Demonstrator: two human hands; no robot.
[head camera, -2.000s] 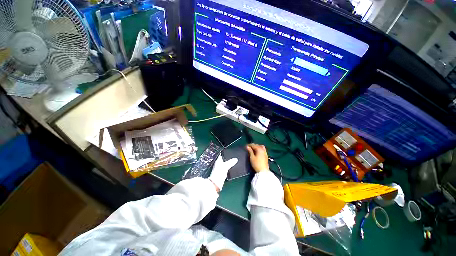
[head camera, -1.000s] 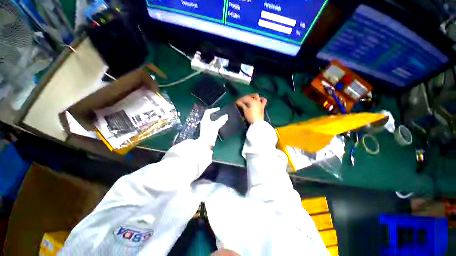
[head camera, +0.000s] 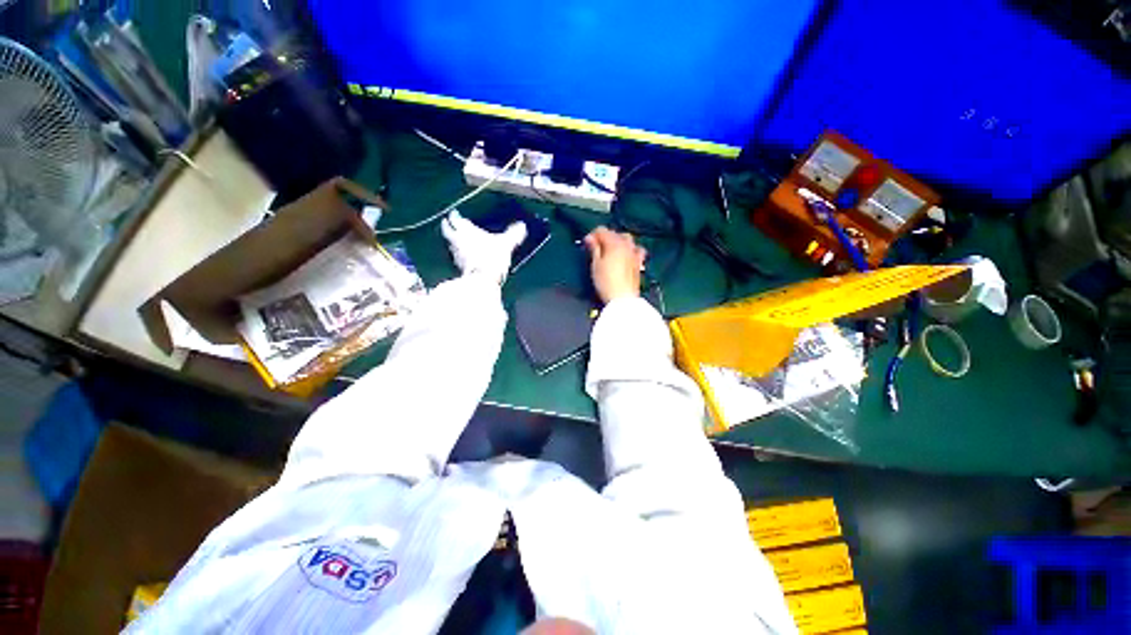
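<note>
One black set-top box (head camera: 553, 328) lies flat on the green mat near the bench's front edge, with neither hand on its top. A second black set-top box (head camera: 531, 238) lies farther back, partly hidden by my left hand. My gloved left hand (head camera: 484, 244) is at this farther box with thumb and fingers apart; whether it grips the box is unclear. My bare right hand (head camera: 615, 263) is just behind and right of the nearer box, fingers bent near dark cables; what it holds cannot be made out.
An open carton (head camera: 267, 279) with printed papers stands left. An open yellow carton (head camera: 744, 360) stands right, near tape rolls (head camera: 945, 351). A power strip (head camera: 542, 177) and monitors (head camera: 558, 62) are behind. An orange-brown fixture (head camera: 848, 199) stands back right. Yellow boxes (head camera: 800, 558) are below.
My left hand has moved off the nearer box to the farther one. My right hand has shifted slightly left. The bagged remote is no longer visible between carton and boxes. The monitor menus have given way to blue screens.
</note>
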